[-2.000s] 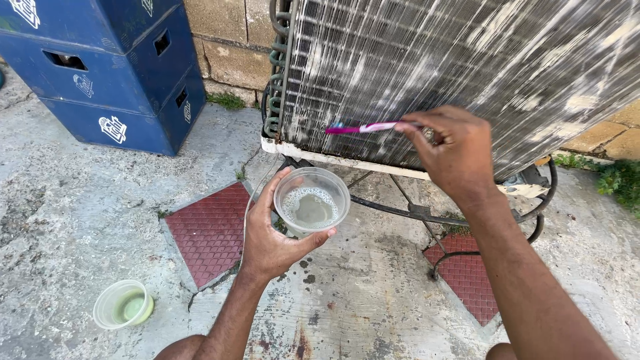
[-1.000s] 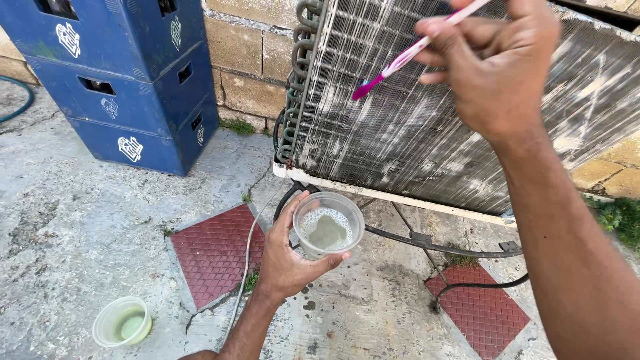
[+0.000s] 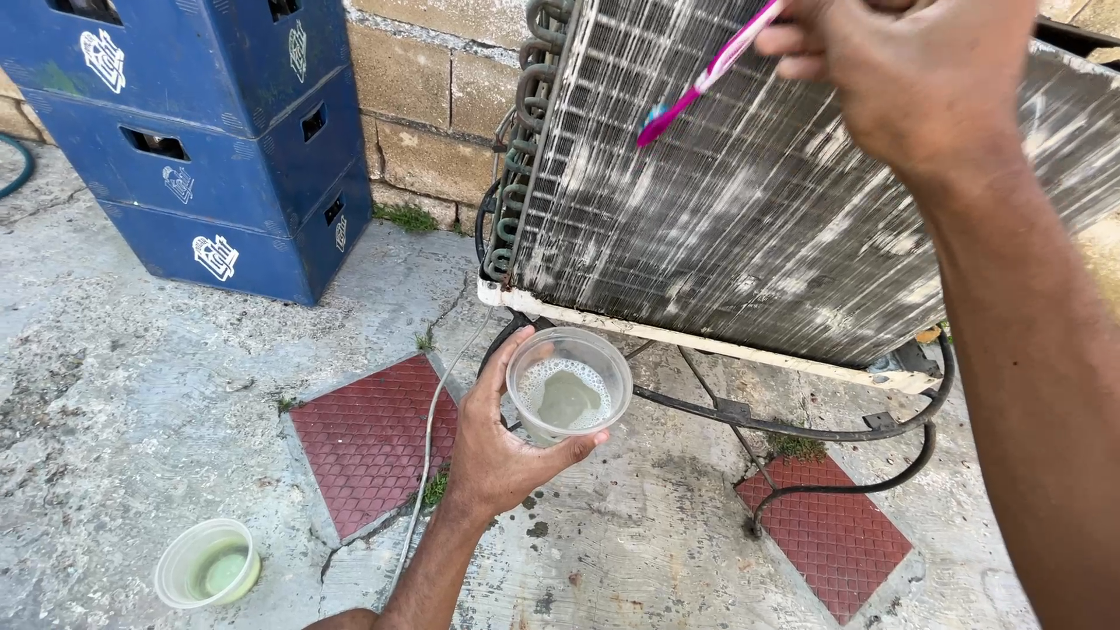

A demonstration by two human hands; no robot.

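My left hand [image 3: 516, 437] holds a clear plastic cup [image 3: 569, 382] of cloudy, sudsy liquid just below the lower edge of a finned coil [image 3: 700, 219]. Bent metal tubes [image 3: 531, 114] run along the coil's left side, and many fins look worn or pale in streaks. In my right hand [image 3: 910, 79], at the top right, is a pink and white toothbrush [image 3: 713, 74]. Its head is over the upper left part of the fins; whether the bristles touch them I cannot tell. Part of the handle is hidden by my fingers.
Stacked blue plastic crates [image 3: 210, 175] stand at the left by a block wall [image 3: 420, 105]. A second plastic cup [image 3: 208, 564] sits on the concrete at lower left. Under the coil is a black metal frame [image 3: 787, 430], with a thin cable [image 3: 429, 437] on the ground near red tiles [image 3: 376, 446].
My right hand has moved up along the fins with the toothbrush, from near the coil's lower edge. My left hand still holds the cup. The view has shifted slightly.
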